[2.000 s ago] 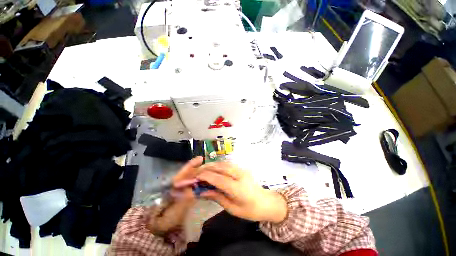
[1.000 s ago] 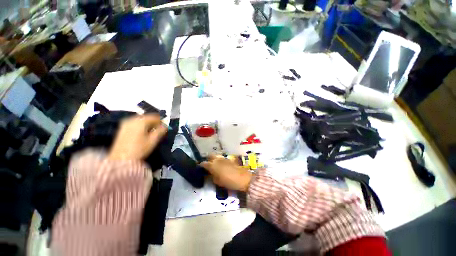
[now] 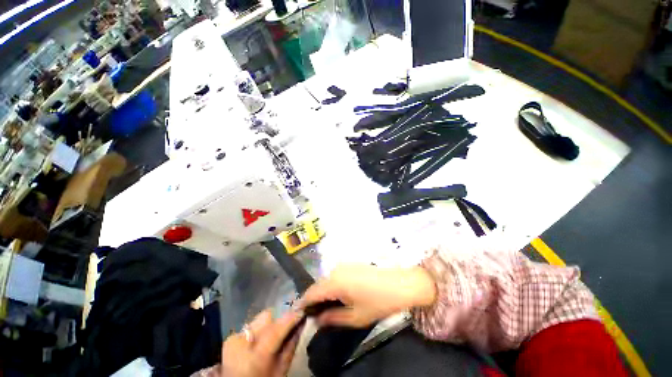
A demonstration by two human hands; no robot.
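Note:
A black fabric piece [image 3: 322, 307] is held between both hands in front of the machine's yellow clamp part [image 3: 301, 236]. My right hand [image 3: 376, 294] closes over it from the right. My left hand [image 3: 259, 343], low and cut off near the bottom edge, pinches its left end. A black strip [image 3: 286, 263] runs from near the clamp down to my right hand; I cannot tell if it is the same piece. The white sewing machine [image 3: 221, 219] with the red three-diamond logo stands behind.
Black cloth pile [image 3: 151, 302] at left. Black strips with pale lines [image 3: 413, 143] are heaped right of the machine, with more strips [image 3: 421, 200] nearer me. A black coiled strap [image 3: 547, 132] lies at the right edge. A screen [image 3: 440, 33] stands at the back.
The view has turned to the right. My left hand has left the black cloth pile and come to my right hand, now nearer my body, with a black piece between them.

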